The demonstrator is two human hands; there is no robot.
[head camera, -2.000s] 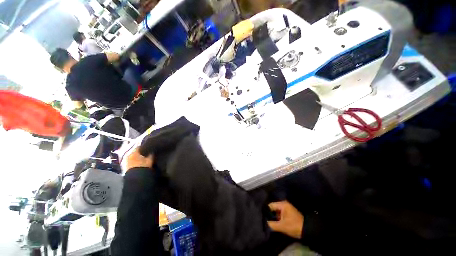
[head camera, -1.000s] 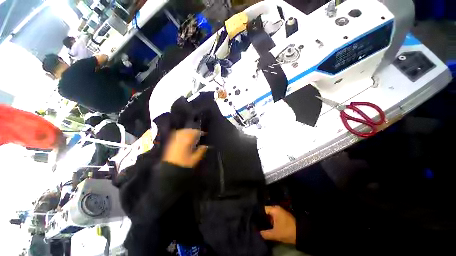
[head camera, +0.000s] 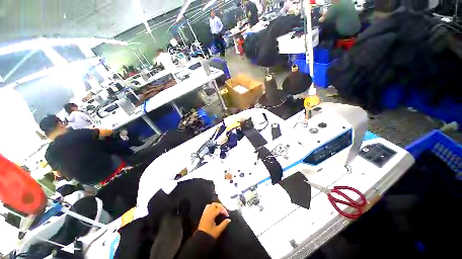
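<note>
Dark garment cloth (head camera: 167,215) lies draped over the near left part of the white sewing-machine table, left of the needle area. My left hand (head camera: 214,220) is on the cloth with its fingers curled; whether it grips a fold cannot be told. My right hand is out of the picture. The white sewing machine (head camera: 324,126) has a blue stripe and dark panel. Its presser foot (head camera: 251,198) is just beyond the cloth, and no cloth shows under it. Red-handled scissors (head camera: 347,202) lie at the right beside a dark fabric scrap (head camera: 295,189).
A blue crate (head camera: 439,146) stands at the right. Dark cloth heaps (head camera: 400,55) are behind it. Thread cones (head camera: 296,80) stand behind the machine, near a cardboard box (head camera: 242,92). A person in black (head camera: 83,154) sits at the left. A blurred red object (head camera: 20,186) is at the left edge.
The view has tilted up, showing more of the factory floor. My right hand has left the picture. The cloth is spread wider on the table, with my left hand still over it.
</note>
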